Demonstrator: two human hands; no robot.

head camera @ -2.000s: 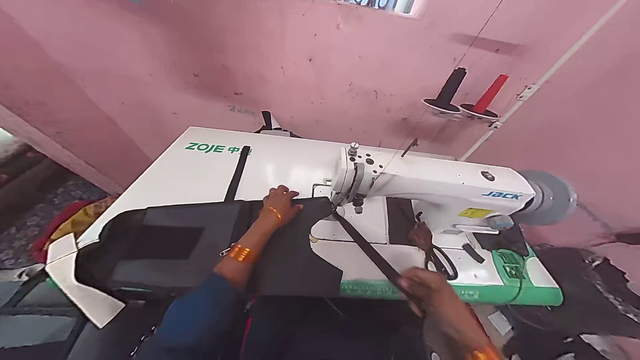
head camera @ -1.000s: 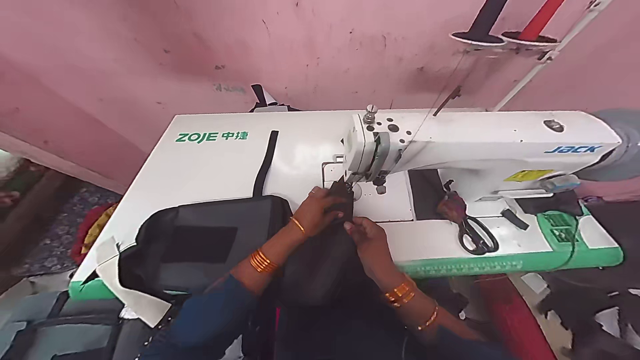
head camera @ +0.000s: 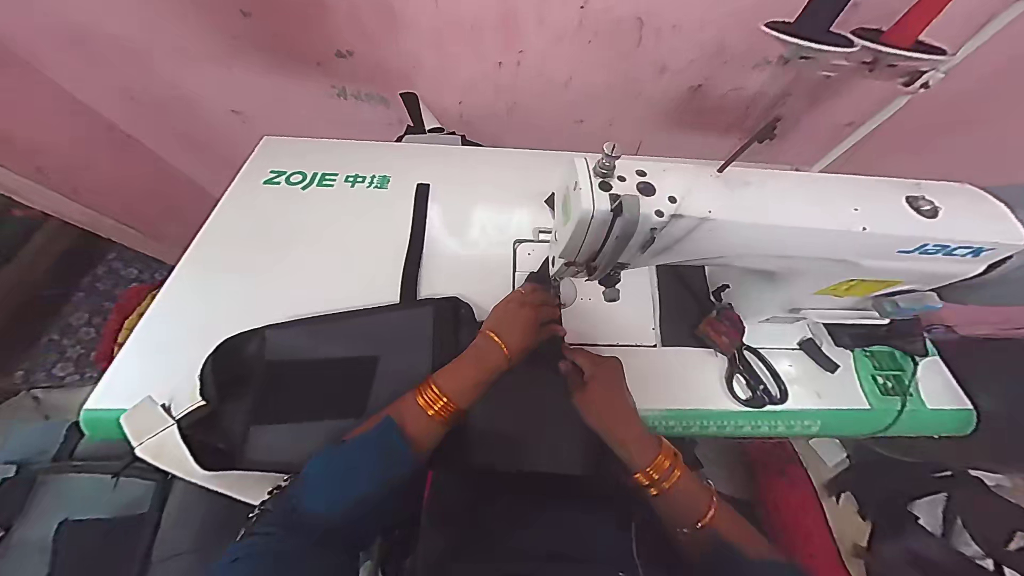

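A black fabric piece (head camera: 520, 416) runs from the needle area of a white Jack sewing machine (head camera: 760, 216) down over the table's front edge. My left hand (head camera: 524, 320) presses on the fabric just in front of the needle. My right hand (head camera: 596, 384) pinches the fabric's right edge, nearer to me. The fabric's far end lies at the presser foot, whose contact with it is partly hidden by the machine head. To the left, a dark padded panel (head camera: 320, 384) joined to the fabric rests on the table, with a black strap (head camera: 414, 244) behind it.
Scissors (head camera: 752, 376) and a small black scrap (head camera: 818, 354) lie on the white sewing table (head camera: 320, 232), right of my hands. A green tray (head camera: 888, 376) is set in the table's right end. Black and red thread cones (head camera: 908, 28) stand behind. Dark fabric pieces (head camera: 104, 512) lie at lower left.
Two seconds ago my right hand held a black strip out to the right; it has since moved in beside my left hand at the fabric edge. The view has shifted closer.
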